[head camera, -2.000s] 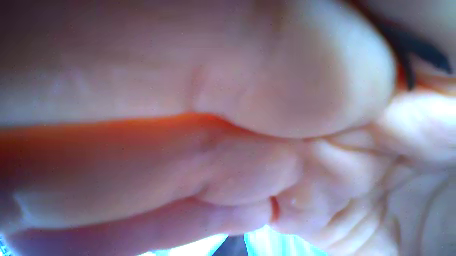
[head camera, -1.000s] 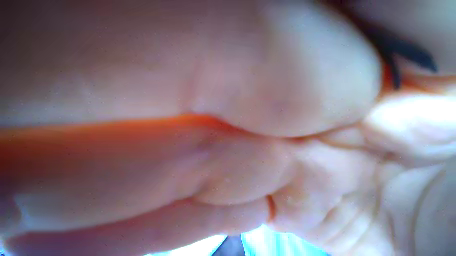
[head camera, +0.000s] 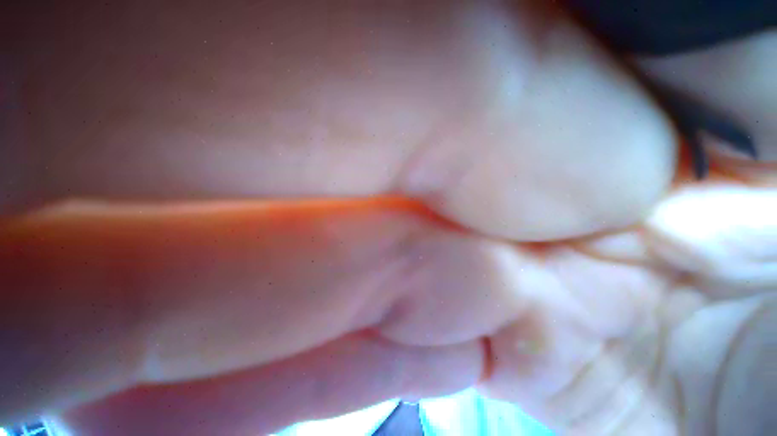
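A bare hand (head camera: 443, 289) is very close to the lens and fills nearly the whole view, blurred. Its fingers lie side by side from the left edge, and the creased palm shows at the right. I cannot tell whether it is my left hand or my right hand, or whether it holds anything. The other hand cannot be made out separately. No part or board is visible.
A dark strip-like thing (head camera: 720, 132) and a larger dark patch (head camera: 690, 25) show at the upper right, too blurred to name. A bright pale-blue and white area (head camera: 477, 415) shows at the bottom edge, with a small grey wedge in it.
The fingers and palm have shifted slightly to the right and still cover the lens. More of the dark patch shows at the upper right.
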